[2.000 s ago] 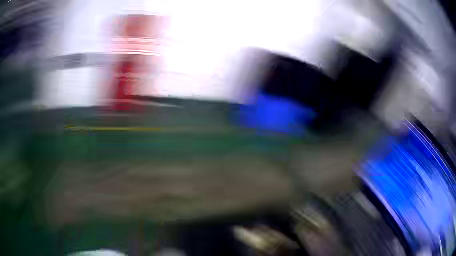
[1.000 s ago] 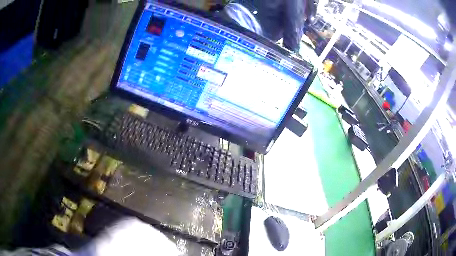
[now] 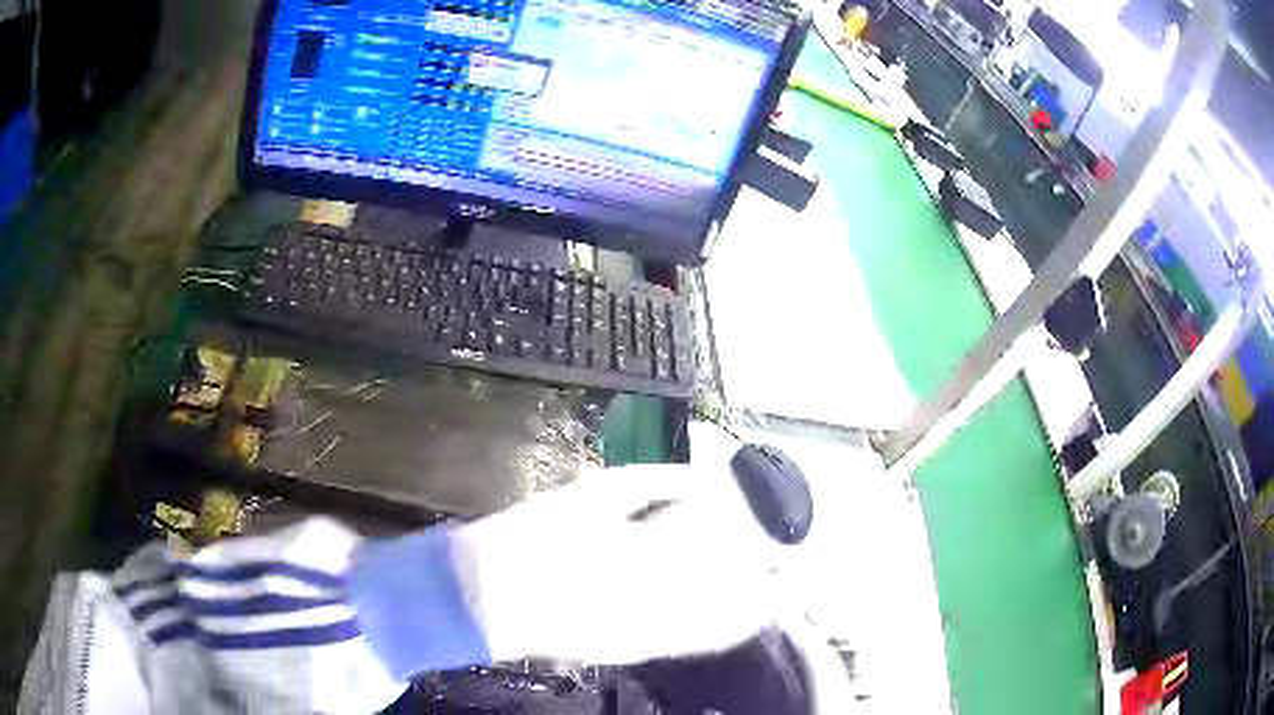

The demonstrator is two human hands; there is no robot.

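My left hand, in a white glove with a blue cuff and a striped sleeve, reaches in from the lower left. It lies across the lower right of the dark test fixture, its fingers bent down near the mouse. A black rounded object shows under the hand at the bottom edge; whether the fingers grip it is unclear. My right hand is not in view. The black keyboard lies above the fixture, below the lit test monitor. The black mouse sits on a white surface right of the glove.
Black adapters lie right of the monitor, and others lie along the far side of the green bench. A pale metal post slants across the right. A yellow-green tube lies at the back. Yellowish pieces sit at the fixture's left end.
The view has shifted, so monitor and keyboard sit higher and further left. My gloved left hand has moved right across the fixture towards the mouse, and its sleeve is now visible.
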